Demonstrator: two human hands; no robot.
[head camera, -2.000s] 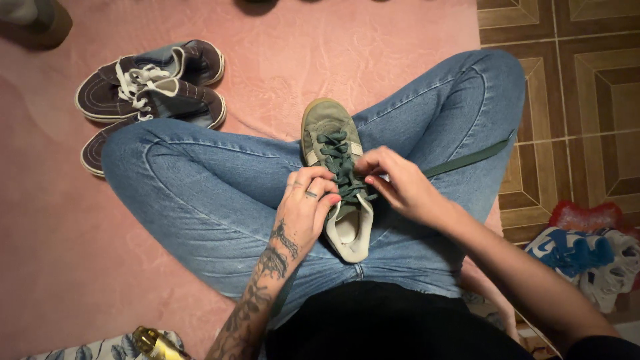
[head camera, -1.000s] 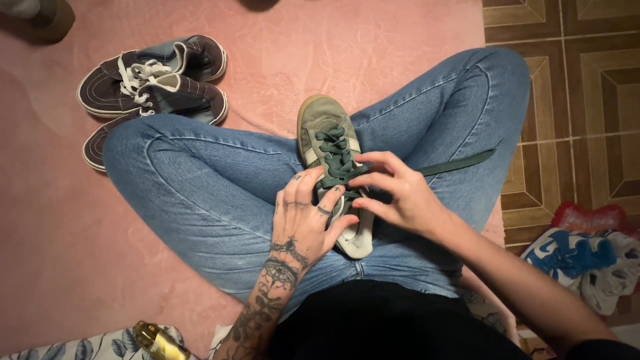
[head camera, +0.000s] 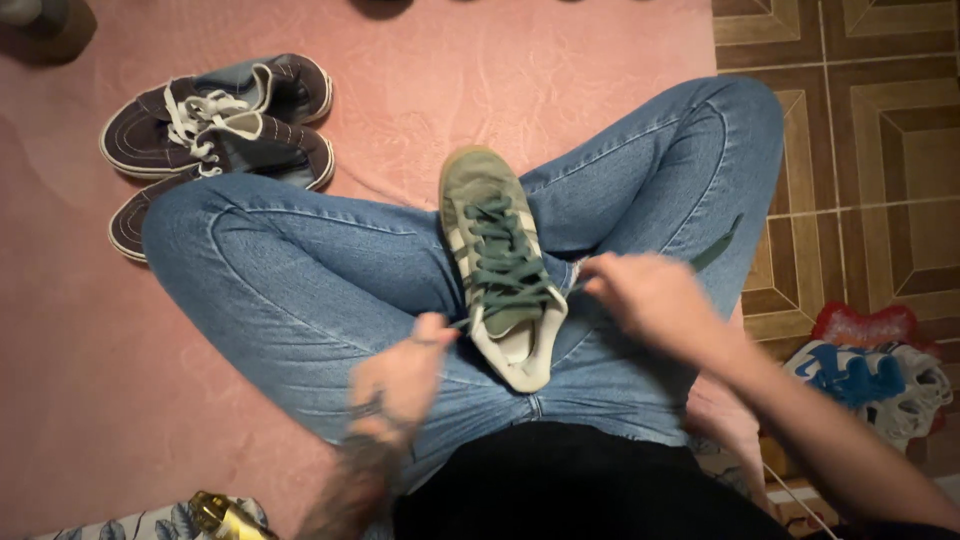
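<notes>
A green suede sneaker (head camera: 480, 180) with pale stripes lies in my lap between my denim-covered legs, toe pointing away and its opening toward me. Dark green laces (head camera: 499, 259) criss-cross its tongue. My left hand (head camera: 401, 375), slightly blurred, pinches one lace end left of the shoe's collar. On the other side, my right hand (head camera: 652, 304), also blurred, grips the other lace, whose loose end (head camera: 720, 247) trails over my right thigh. Both laces run out from the top eyelets to my fingers.
Dark brown sneakers with white laces (head camera: 142, 135) rest on the pink blanket (head camera: 300, 420) beside my left knee. On the wood-patterned tile floor at right are blue and white shoes (head camera: 855, 371) on a red-edged item (head camera: 862, 322). A gold object (head camera: 229, 517) lies bottom left.
Both hands were together over the laces; they have moved apart to either side of the shoe, each drawing a lace outward. The shoe's opening is now uncovered.
</notes>
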